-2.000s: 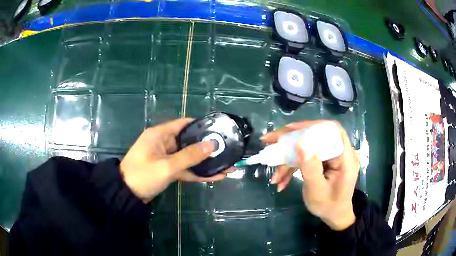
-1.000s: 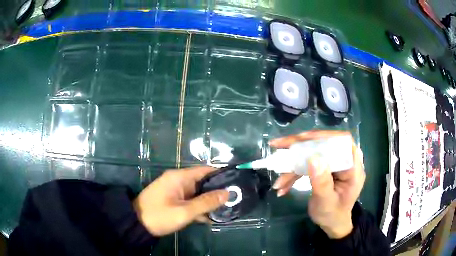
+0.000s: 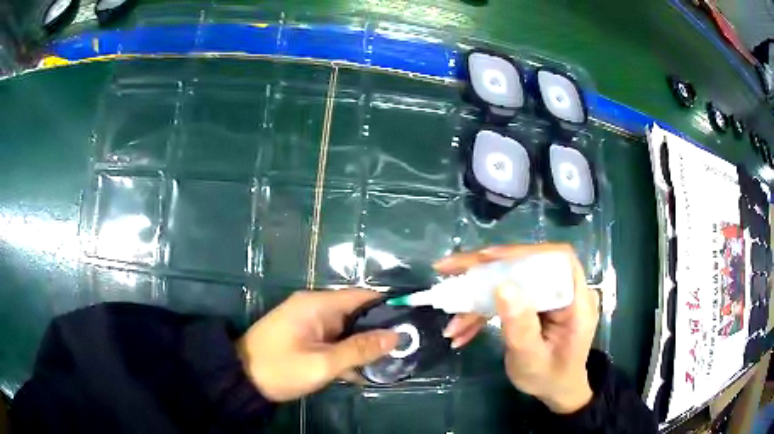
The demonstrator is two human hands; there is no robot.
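Note:
My left hand (image 3: 310, 343) holds a glossy black housing (image 3: 390, 366) with a white centre ring, the thumb resting on the ring. The housing is over the lower middle of the clear blister tray. My right hand (image 3: 547, 339) holds a white glue bottle (image 3: 530, 284) lying nearly level. Its green tip (image 3: 401, 300) points left and is at the housing's upper edge; whether it touches cannot be told. Several grey-faced units (image 3: 500, 166) sit in pockets at the tray's upper right.
The clear blister tray (image 3: 174, 229) lies on the green bench. A blue-edged (image 3: 407, 55) green conveyor runs behind it, with black housings (image 3: 682, 90) at the upper right. A newspaper stack (image 3: 704, 254) with black discs (image 3: 754, 233) stands at the right.
The housing has moved down and right from its first place and now lies flatter. The bottle tip has moved down with it and slightly left, staying at its upper edge. The view has shifted slightly.

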